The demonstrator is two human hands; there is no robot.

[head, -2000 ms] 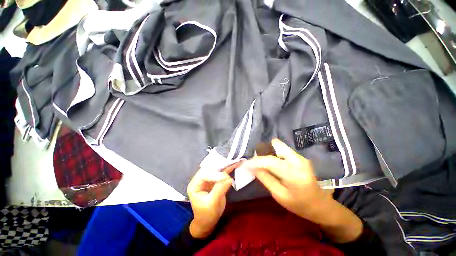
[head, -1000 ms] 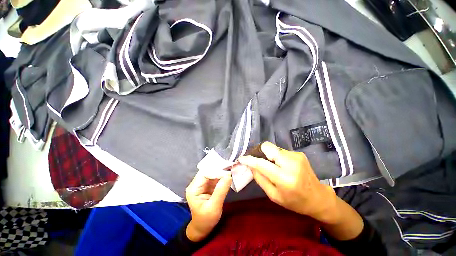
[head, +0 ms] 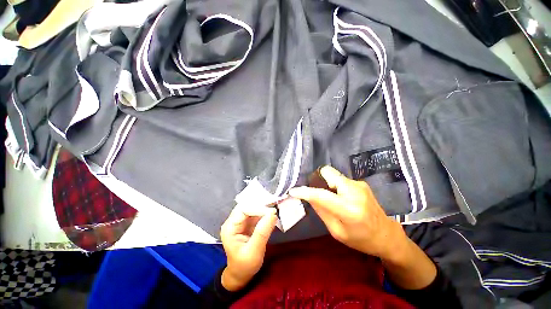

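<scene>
The grey garment (head: 181, 145) lies spread over the table with white binding lines. At its near edge, a white facing piece (head: 291, 213) is folded between my hands. My left hand (head: 246, 241) pinches the white piece from the left, thumb against fingers. My right hand (head: 347, 211) is bare, with a dark brown band at a fingertip, and its fingertips meet the white piece from the right. A needle is too small to tell. A black label (head: 376, 164) lies on the garment to the right of my right hand.
A red plaid pad (head: 90, 202) lies at the left on the white table (head: 163, 226). A blue crate (head: 136, 280) is below left. More grey cloth with white lines (head: 507, 259) hangs at lower right. Cream and black pieces (head: 45, 24) lie at the far left, and a dark object (head: 483, 21) at the upper right.
The garment and pad appear slightly further left in the view. Both hands stay at the white piece; my right fingertips have shifted slightly, and the folded white tip shows more openly.
</scene>
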